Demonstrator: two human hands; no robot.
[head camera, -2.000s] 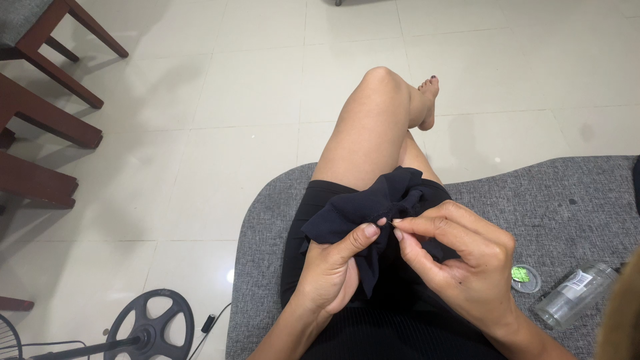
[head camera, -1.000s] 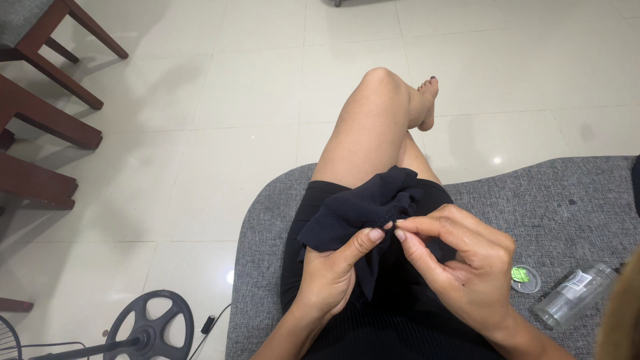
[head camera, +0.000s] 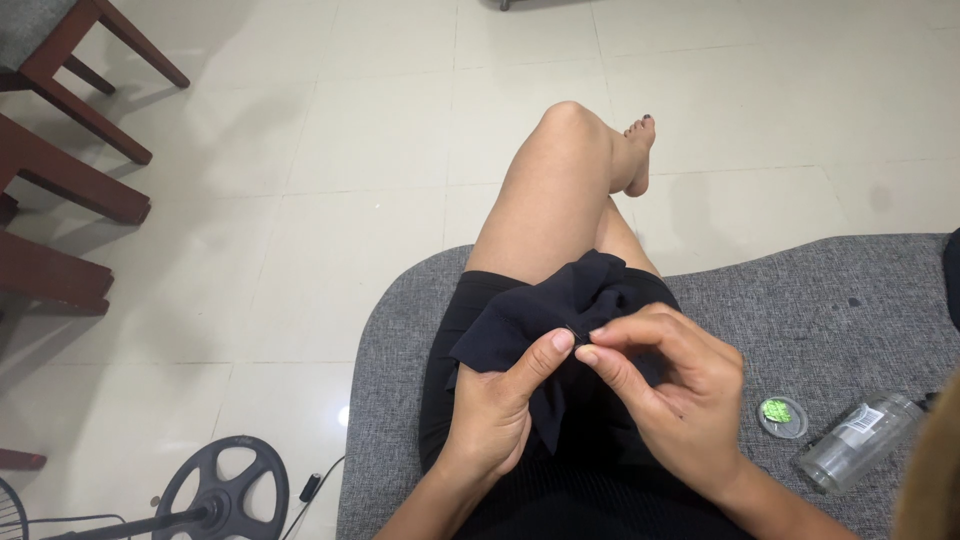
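A piece of dark navy cloth (head camera: 525, 315) lies bunched over my lap, on black shorts. My left hand (head camera: 499, 401) grips the cloth, its thumb on top near the edge and its fingers hidden underneath. Close beside that thumb, my right hand (head camera: 667, 375) pinches the cloth's edge between thumb and forefinger. A thin, needle-like sliver (head camera: 573, 331) shows at the left thumb's tip, too small to tell for certain.
Right of my lap, a clear glass jar (head camera: 855, 442) lies on its side on the grey sofa seat (head camera: 795, 300), beside a round lid (head camera: 782, 417) with a green patch. Wooden chair legs (head camera: 112, 112) stand at left; a fan base (head camera: 221, 495) is at lower left.
The cloth has shifted slightly between my fingers. Both hands remain close together over my lap, and the thin sliver shows at the left thumb now.
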